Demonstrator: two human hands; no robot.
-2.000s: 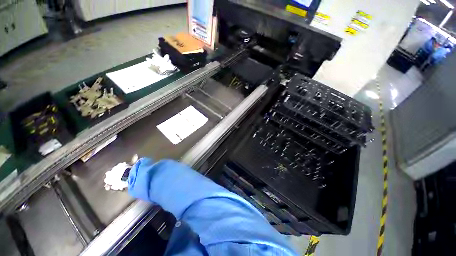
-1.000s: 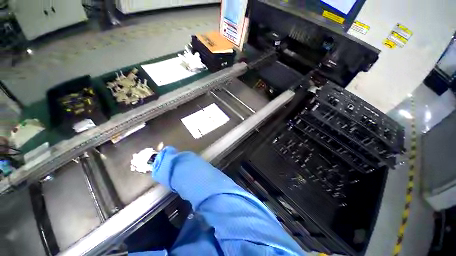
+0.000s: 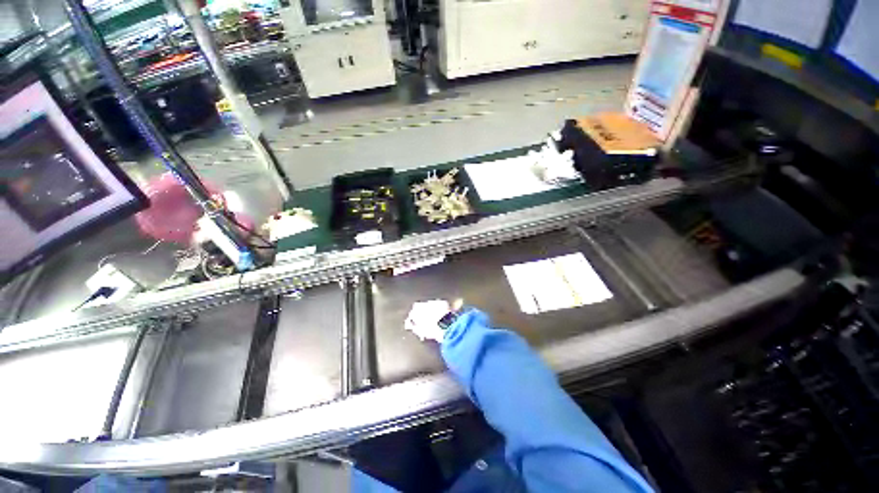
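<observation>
A hand in a white knit glove, seemingly my right hand (image 3: 426, 319), is small and blurred over the grey conveyor bed. I cannot make out its fingers or anything held. A dark watch (image 3: 448, 319) sits at the wrist, by the blue sleeve cuff, with a small pale spot beside it. The sleeve comes from the lower right. A white printed sheet (image 3: 557, 282) lies on the bed right of the hand, with a thin yellowish tool (image 3: 564, 281) on it. My left hand is not in view; blue cloth shows at the bottom edge.
The near rail (image 3: 386, 409) and far rail (image 3: 386, 258) run across. Beyond are a black parts bin (image 3: 362, 223), a bin of beige clips (image 3: 441, 199), white gloves (image 3: 551, 166) and an orange-topped black box (image 3: 617, 144). A monitor (image 3: 58, 183) is left; dark racks are right.
The view has turned left, so the conveyor and bins have moved right in the picture. The monitor has come into view. The gloved hand remains over the bed.
</observation>
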